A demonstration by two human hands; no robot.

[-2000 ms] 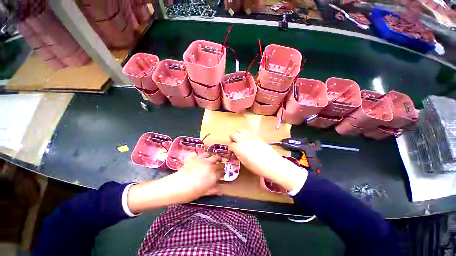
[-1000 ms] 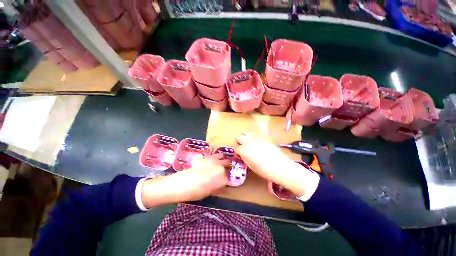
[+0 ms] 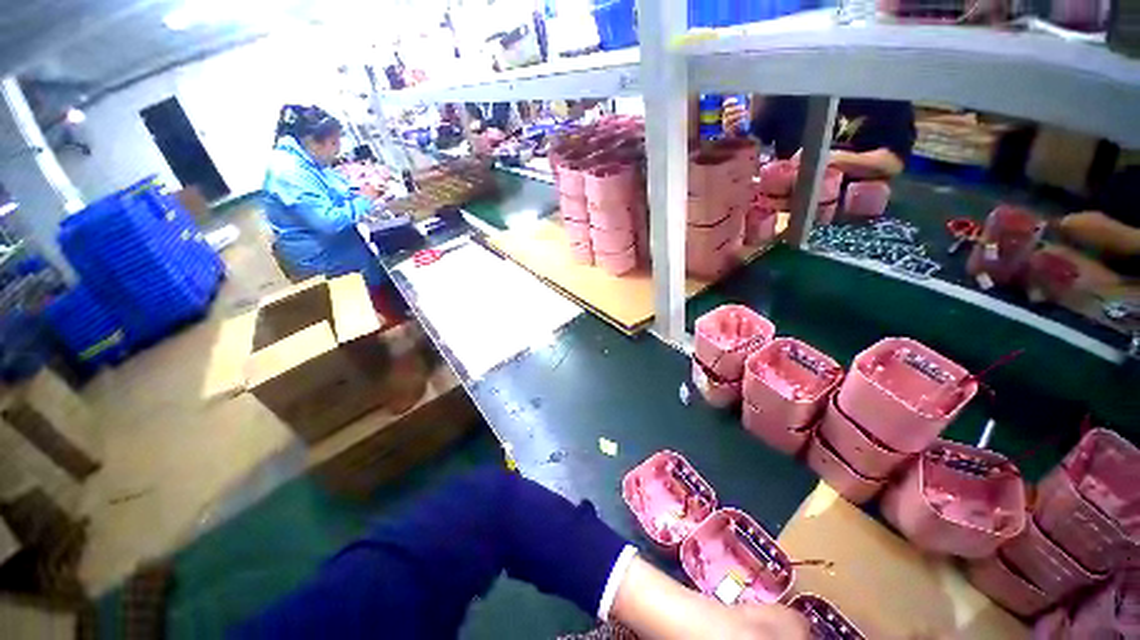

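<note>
Two pink housings, one further left and one beside it, stand open side up on the dark green bench, with dark strips along their inner walls. A third pink housing is cut off by the bottom edge. My left hand is at the bottom edge beside this third housing; its fingers are mostly cut off and its grip cannot be told. My right hand is out of the picture. The yellow-tan mat lies right of the housings.
Stacked pink housings form a row behind. A metal post stands beyond, near more stacks on cardboard. A white sheet lies left. A person in blue and an open carton are further left. Other people are across the bench.
The view has swung left and up. The near housings now appear at the lower right. My right hand and the glue gun have left the picture; my left hand is now partly cut off.
</note>
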